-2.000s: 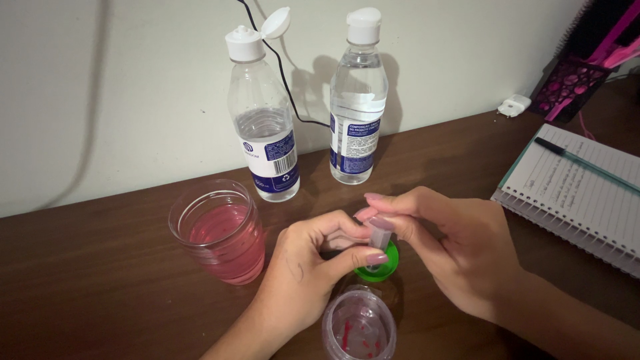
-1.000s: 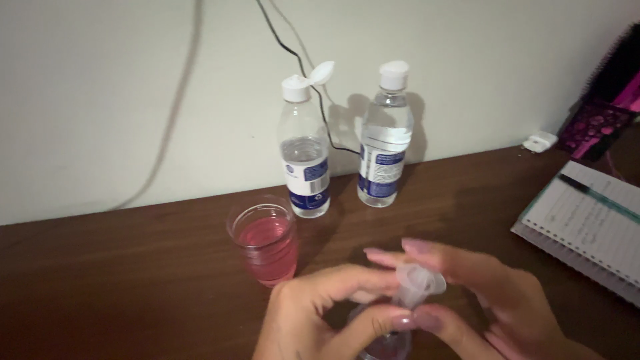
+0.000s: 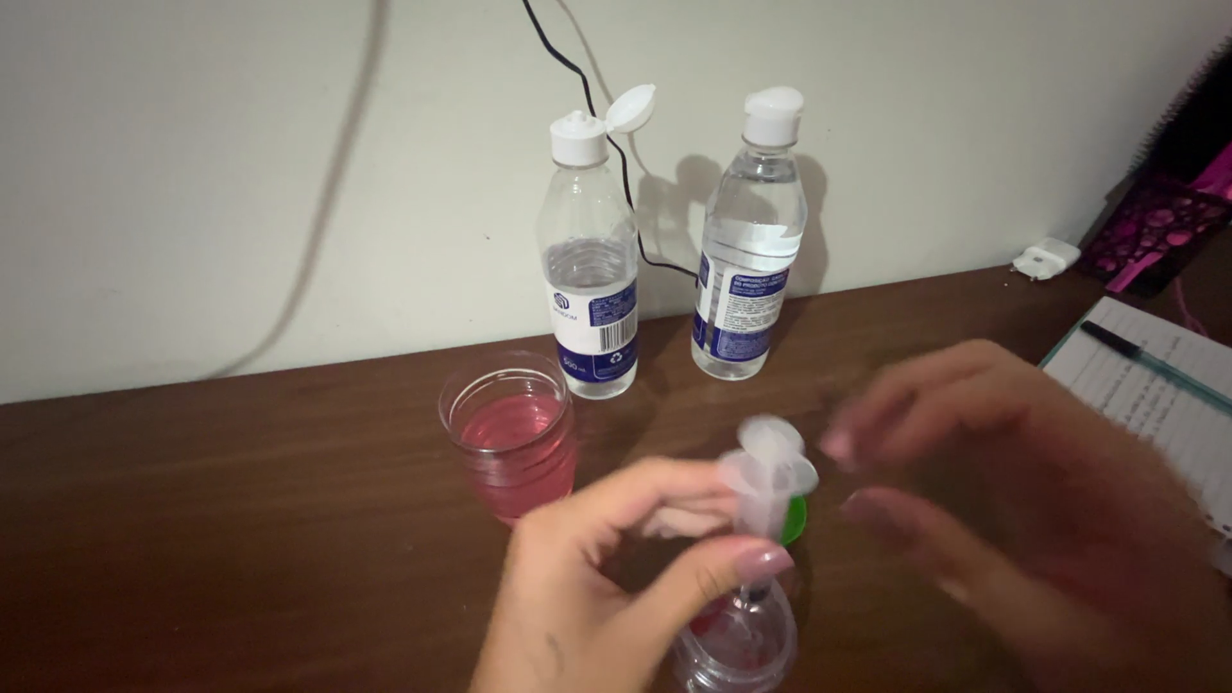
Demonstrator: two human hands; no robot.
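Observation:
Between its thumb and fingers my left hand [image 3: 626, 577] holds a small translucent plastic syringe [image 3: 765, 486], its flanged end up. My right hand [image 3: 1001, 510], blurred, is apart from it on the right with fingers spread and nothing visible in them. Below the syringe is a clear plastic cup [image 3: 741, 640] with some red in it; whether the syringe touches it I cannot tell. A green round thing [image 3: 794, 521] shows partly behind the syringe. Left of my left hand stands a clear cup of pink liquid [image 3: 515, 443].
By the wall stand a plastic bottle with its flip cap up [image 3: 592, 318] and a fuller bottle with its cap down [image 3: 746, 279]. At the right lie a spiral notebook [image 3: 1136, 404] with a pen [image 3: 1155, 366] on it, a white plug adapter [image 3: 1045, 259] and a pink-and-black holder [image 3: 1155, 231].
My right hand has come away from the syringe, moving right; both hands were together at it before. My left hand still holds it. The view has shifted.

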